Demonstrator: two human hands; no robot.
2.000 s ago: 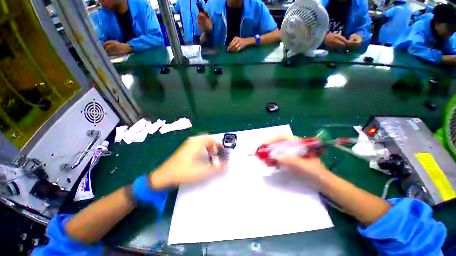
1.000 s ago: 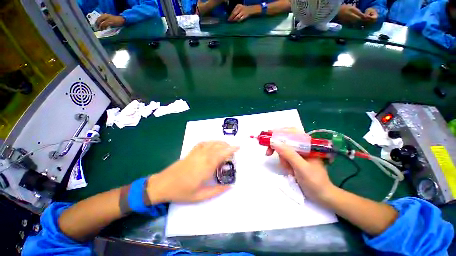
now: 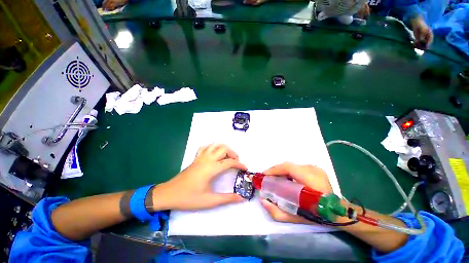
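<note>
A small black watch housing with pale detail inside lies on the white paper sheet. My left hand holds it by its edges between thumb and fingers. My right hand holds the dispensing syringe like a pen, its red tip end at the housing's right side. The fine needle point is too small to make out. The green adapter joins the barrel to the hose. A second housing lies near the paper's top edge.
The grey controller stands at right, with the pale air hose looping toward it. Crumpled tissues, a white and blue tube and a pale vented machine are at left. Another housing lies beyond the paper. People's hands show opposite.
The syringe tip has moved down and left from beside the paper's upper part to the housing. My left hand now grips the housing by its edges. The view has tilted down.
</note>
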